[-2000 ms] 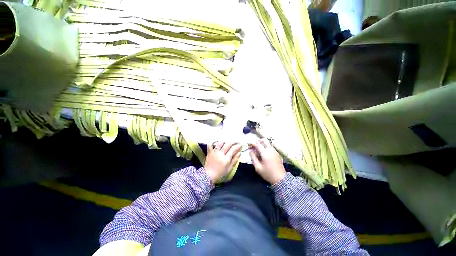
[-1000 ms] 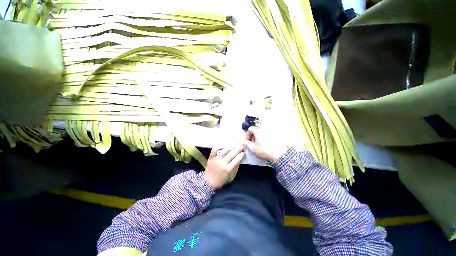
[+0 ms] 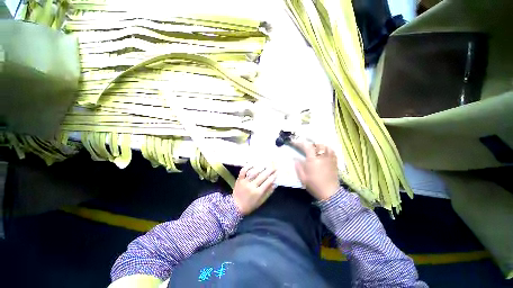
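A yellow-tan strap [image 3: 211, 161] runs from the left along the front of the white board [image 3: 281, 179] to my left hand [image 3: 254, 188]. My left hand holds it against the board's front edge; its end is hidden by glare and fingers. A dark lump, possibly a hammer head [image 3: 283, 138], lies on the board. My right hand [image 3: 319, 170] is just right of it, slightly blurred, with fingers over where a thin handle would be. I cannot tell if it grips the handle.
A strap row [image 3: 169, 121] lies at left, ends hanging over the table edge. A loose strap bundle [image 3: 360, 124] lies lengthwise at right. Stiff olive bag bodies stand at right [image 3: 433, 135] and left [image 3: 39, 79]. A dark heap [image 3: 376, 28] is behind the bundle. Tiny bits [image 3: 304, 117] lie beyond the lump.
My right hand has parted from my left fingertips and moved right, beside the dark lump. My left hand has stayed almost in place at the board edge.
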